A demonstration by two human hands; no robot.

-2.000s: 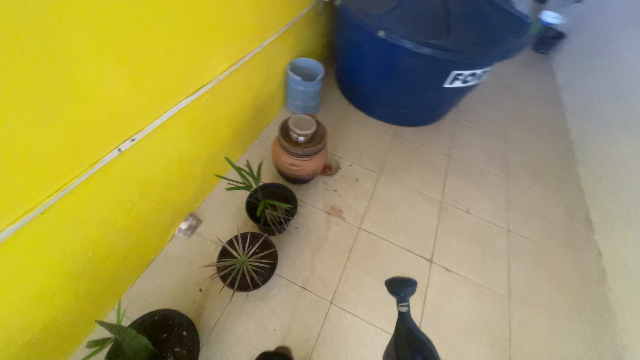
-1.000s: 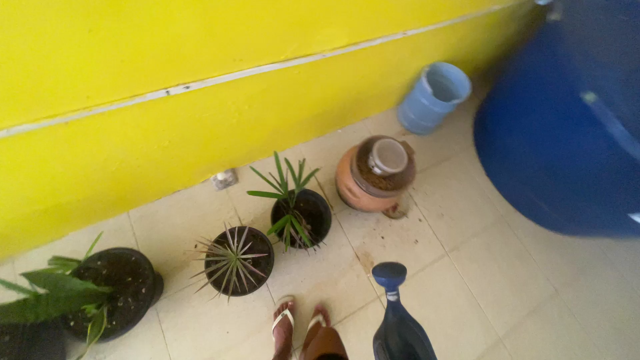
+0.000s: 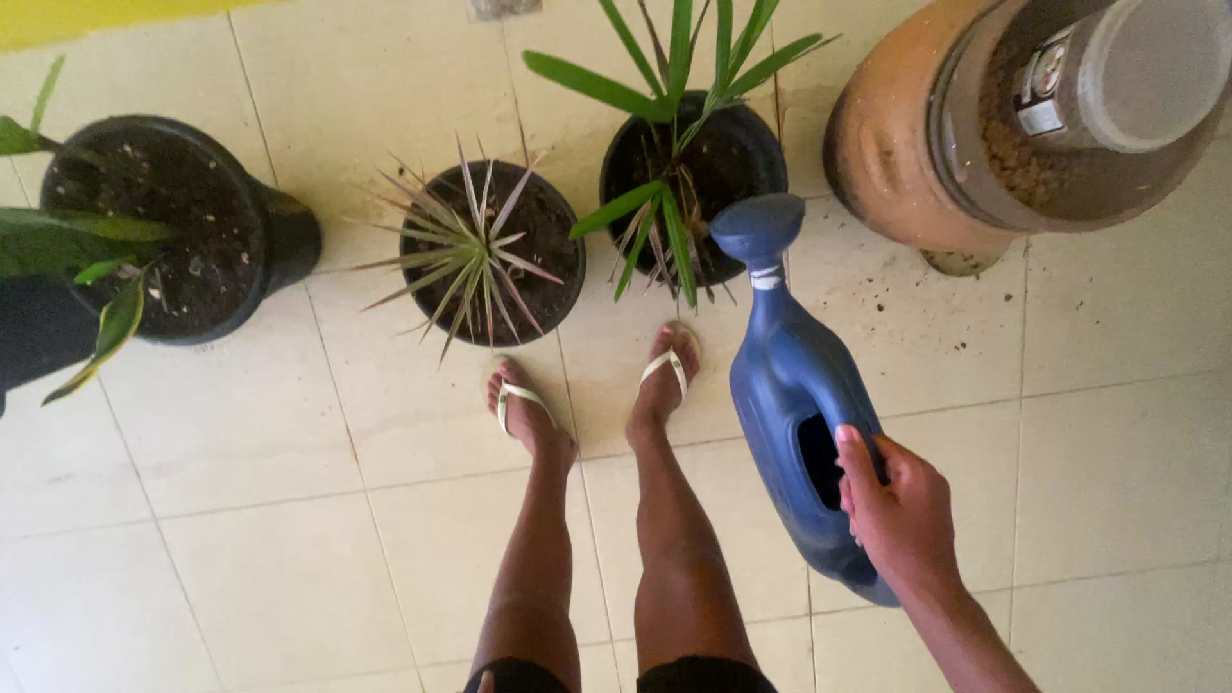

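Observation:
My right hand [image 3: 895, 505] grips the handle of a blue plastic watering can [image 3: 784, 395]. The can's round sprinkler head points up the view, close to the lower right rim of a black pot [image 3: 775, 144] with a long-leaved green plant [image 3: 679, 82]. Left of that pot stands another black pot [image 3: 575, 298] holding a spiky reddish-green plant [image 3: 481, 245]. Farther left, a larger black pot [image 3: 260, 231] holds dark soil and broad green leaves. Only what may be a fingertip at the bottom edge might belong to my left hand; I cannot make the hand out.
An orange clay pot [image 3: 881, 135] with a clear plastic container [image 3: 1136, 87] on its top stands at the upper right. Crumbs of soil lie on the tiled floor [image 3: 924, 385] below it. My feet in white flip-flops [image 3: 525, 395] stand just below the two middle pots.
The view has turned down and come closer to the pots. My right hand on the watering can's handle is now visible; earlier only the can's front part showed.

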